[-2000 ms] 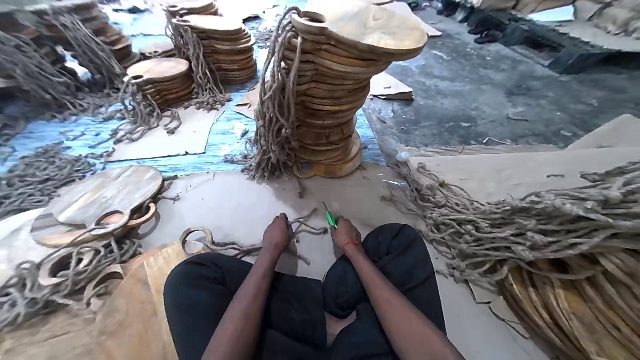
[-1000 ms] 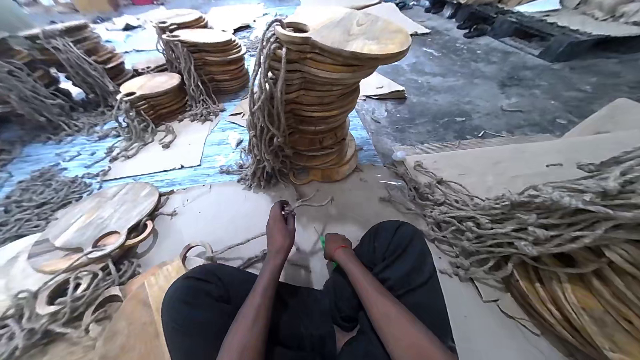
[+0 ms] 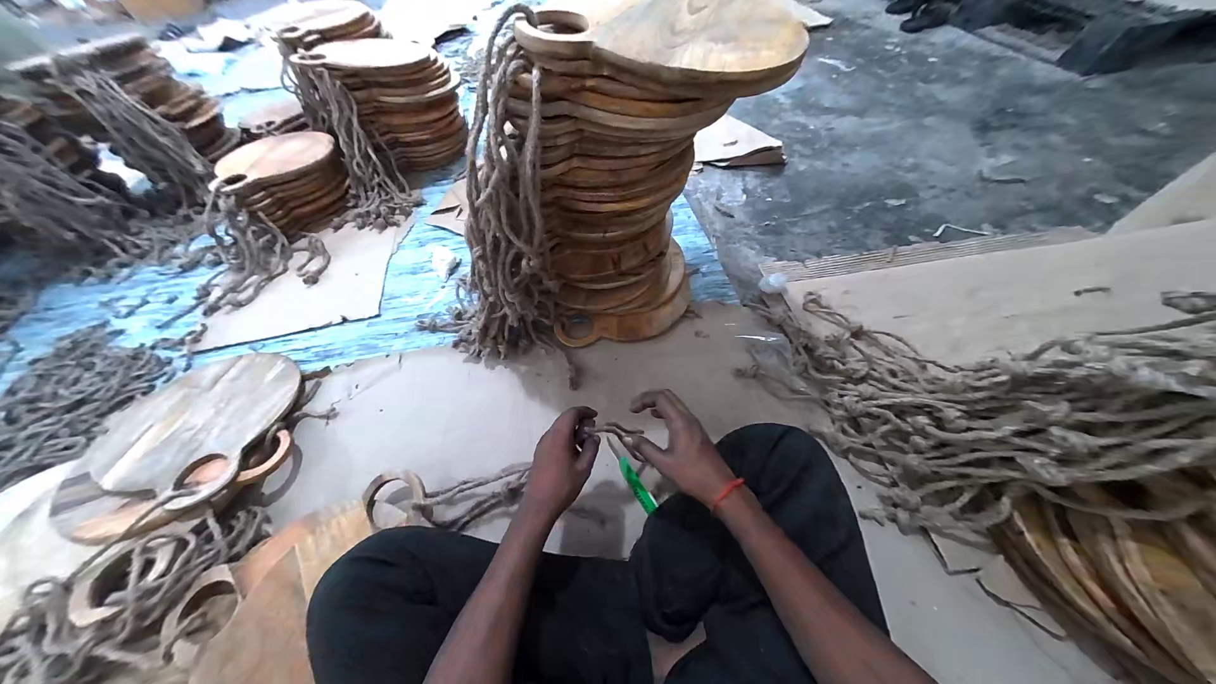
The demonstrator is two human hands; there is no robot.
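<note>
My left hand (image 3: 562, 456) pinches a jute cord (image 3: 484, 489) near its end; the cord runs left to the ring handle of a wooden board (image 3: 394, 489) beside my knee. A short end of cord (image 3: 617, 429) sticks out rightward from those fingers. Close by on the right, my right hand (image 3: 679, 446) has thumb and fingers apart at that end, and whether it touches the cord cannot be told. A green-handled tool with a pointed tip (image 3: 636, 484) slants below the right palm; how it is held is partly hidden.
Ahead stands a tall stack of round wooden boards (image 3: 608, 171) with knotted cords (image 3: 508, 209) hanging off its left side. More boards (image 3: 204, 427) lie at the left. A heap of cords (image 3: 1026, 408) covers boards (image 3: 1121, 560) at the right. Cardboard (image 3: 399, 389) lies under my hands.
My right hand has risen from beside my knee to the cord end, and its fingers have spread. My left hand, higher up one second ago, is lower, still with the cord.
</note>
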